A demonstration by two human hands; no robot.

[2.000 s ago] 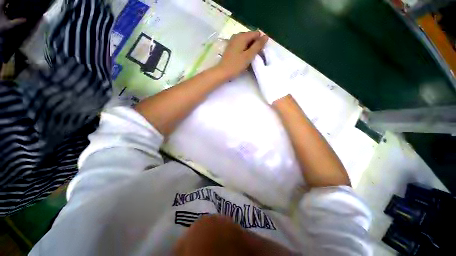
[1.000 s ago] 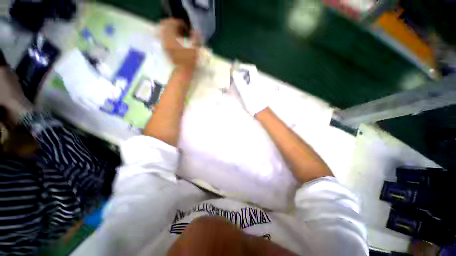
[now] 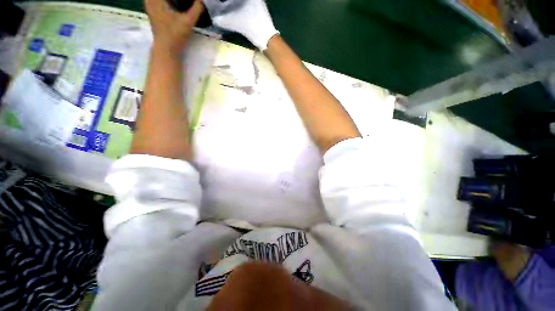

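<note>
My left hand (image 3: 172, 23), bare, is at the top edge of the picture. Its fingers are around a dark object (image 3: 181, 5), likely a black product unit, cut off by the edge. My right hand (image 3: 244, 19), in a white knit glove, is beside it at the far edge of the bench. Its fingertips are partly cut off, and whether they grip the object cannot be told. The white bench cover sheet (image 3: 255, 146), scuffed and torn near the far edge, lies between my forearms.
Green printed cardboard (image 3: 122, 79) and a white paper sheet (image 3: 42, 112) lie at left. Black retail boxes (image 3: 490, 191) stand at right, near a purple sleeve (image 3: 493, 285). A grey post (image 3: 474, 79) slants at right beyond the bench. A striped garment (image 3: 42, 243) is at lower left.
The view has shifted. My gloved right hand has moved from over the bench to the far edge, beside my left hand. My left hand now has its fingers around a dark object.
</note>
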